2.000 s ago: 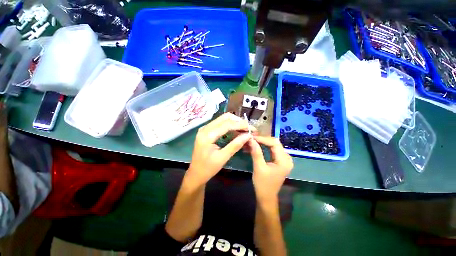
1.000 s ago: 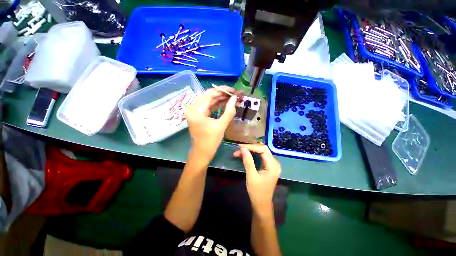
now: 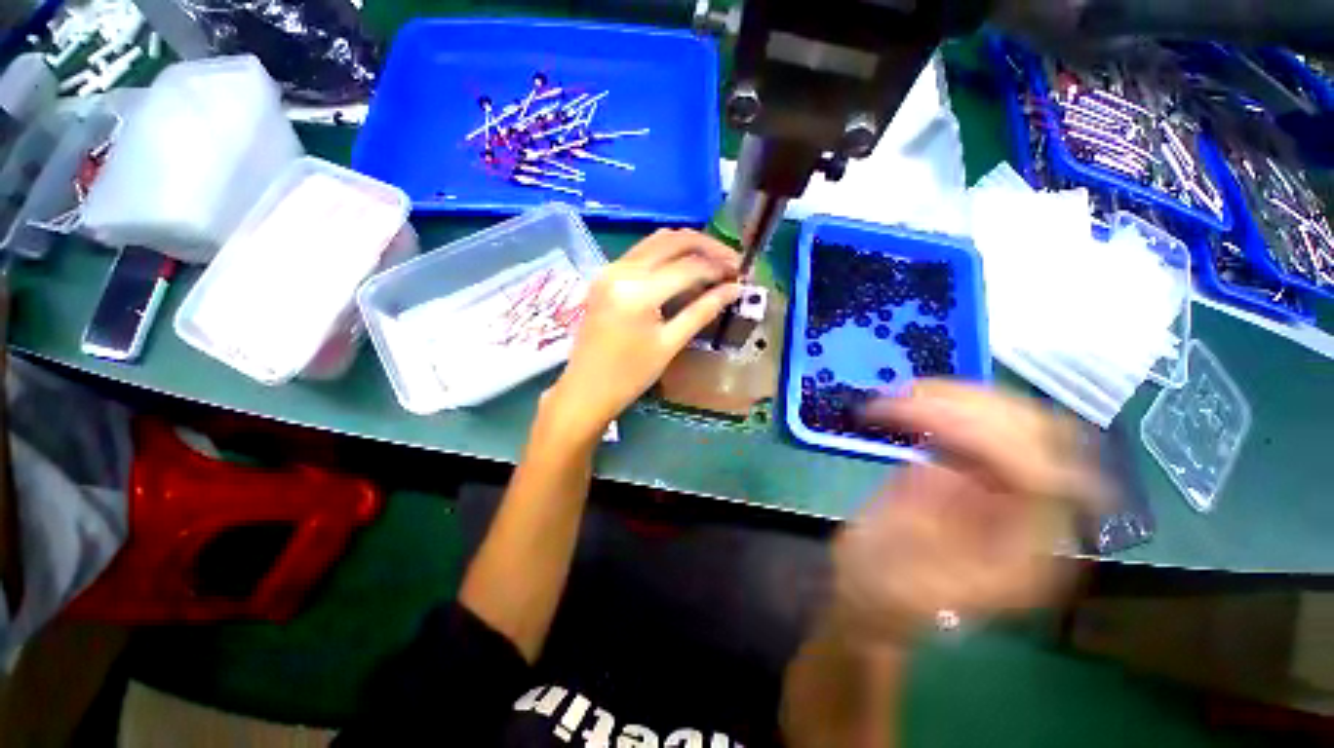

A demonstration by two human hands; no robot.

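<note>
My left hand (image 3: 651,314) is bare, its fingertips pinched together at the silver fixture (image 3: 752,304), right by the narrow dark ram (image 3: 758,219). The stick part in its grip is hidden by the fingers. The fixture sits on the brownish press base plate (image 3: 717,383). My right hand (image 3: 973,497) is strongly blurred, over the front of the small blue tray (image 3: 982,314) and the table edge; whether it holds anything cannot be told. Black rings (image 3: 878,271) lie in that tray. Pale-and-red sticks (image 3: 539,307) lie in the clear plastic box (image 3: 439,383).
The large blue tray (image 3: 395,176) behind holds dark-ended sticks. A white lidded tub (image 3: 285,278) and phone (image 3: 129,304) are left. White sheets (image 3: 1061,292), a clear lid (image 3: 1197,424) and more blue trays (image 3: 1244,278) are right. A red stool (image 3: 234,533) stands lower left.
My left hand has moved from in front of the press to the fixture, and the stick it held has gone out of sight. My right hand has swung right, away from the base plate.
</note>
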